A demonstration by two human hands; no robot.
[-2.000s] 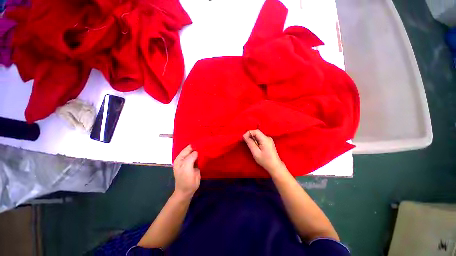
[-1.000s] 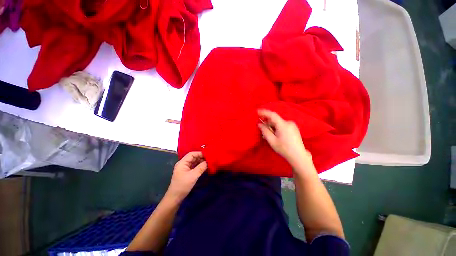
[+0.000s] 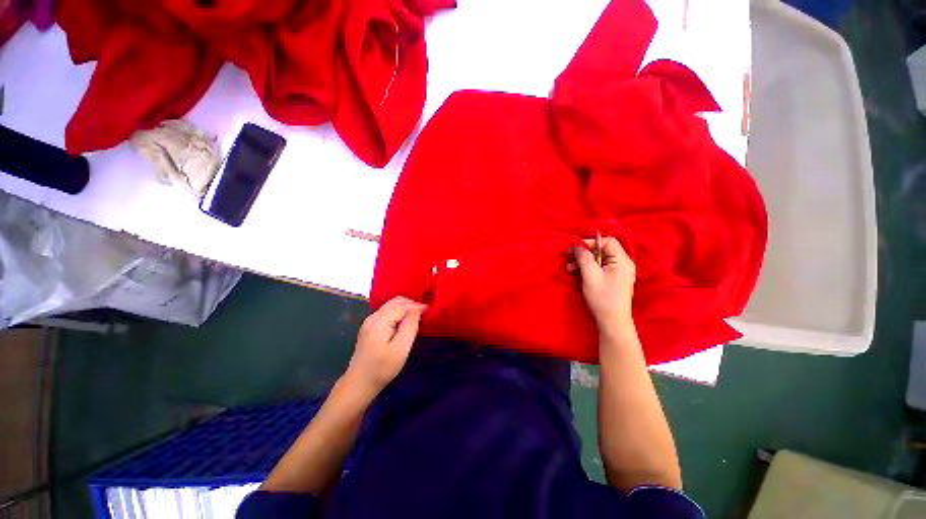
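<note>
A bright red garment [image 3: 487,182] lies spread at the front edge of the white table, with its right part bunched in folds. My left hand [image 3: 388,337] pinches its lower edge at the left. Small white spots [image 3: 452,264] show on the cloth just above that hand. My right hand [image 3: 609,279] is over the middle of the garment with its fingers closed around a small thin tool [image 3: 598,249], probably thread snips; only its tip shows. Whether these fingers also hold cloth is unclear.
A red garment pile [image 3: 294,61] lies at the upper left. Below it are a black phone [image 3: 244,174], a cream cloth wad [image 3: 181,152] and a black cylinder [image 3: 41,160]. A large off-white bin [image 3: 812,203] stands at the right. A blue crate [image 3: 193,446] is below the table.
The view has shifted, so the table things sit differently. The garment's lower edge near my left hand now shows white spots. My right hand has moved right, and a tool tip now shows in it.
</note>
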